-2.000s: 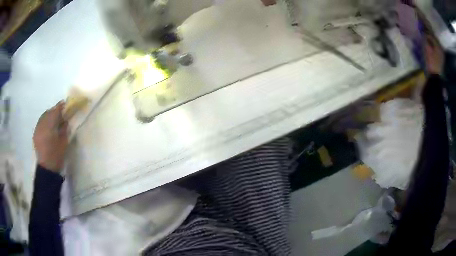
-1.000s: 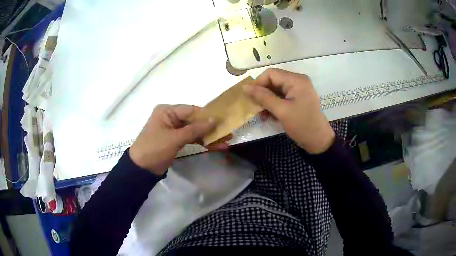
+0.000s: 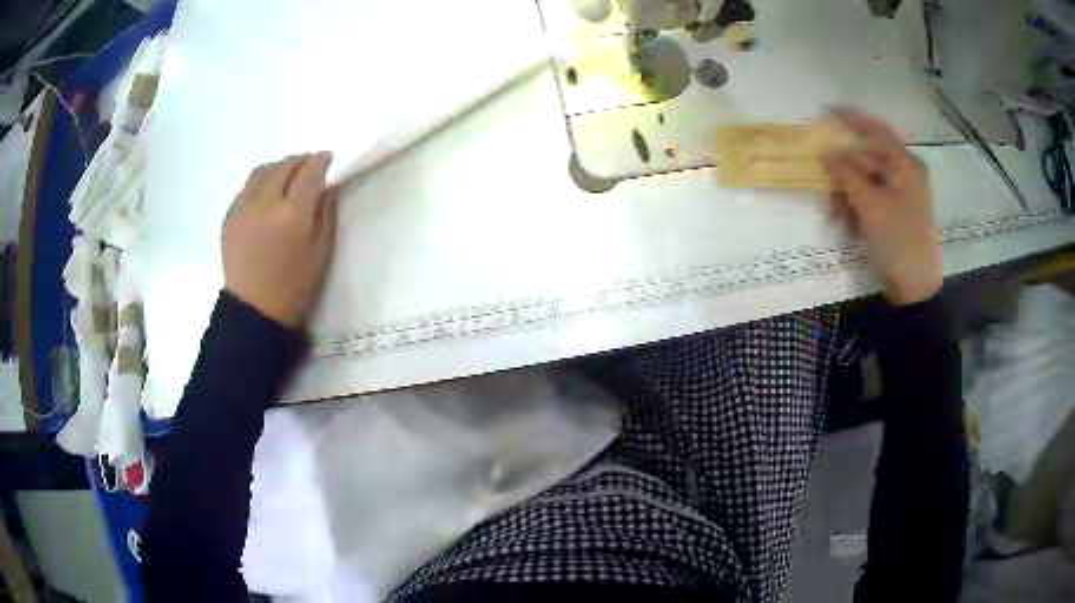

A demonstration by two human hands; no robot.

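Observation:
The tan tag [image 3: 772, 157] is a flat rectangle held in my right hand [image 3: 884, 206], over the machine bed's front edge at the right. My left hand [image 3: 279, 239] rests on the white table at the left, its fingertips at the lower end of a narrow folded white strip [image 3: 442, 118]. The strip runs up and right to the lit needle area [image 3: 646, 61]. Whether my left fingers grip the strip or only press on it, I cannot tell.
A printed ruler scale [image 3: 507, 316] runs along the table's front edge. Tweezers [image 3: 981, 147] and dark-handled scissors [image 3: 1057, 174] lie at the right. Rolled white bundles [image 3: 118, 189] with tan bands hang at the left. White fabric [image 3: 460, 471] lies on the lap beside the checked apron.
My left hand has let go of the tag and moved left to the end of the strip. My right hand has carried the tag to the right.

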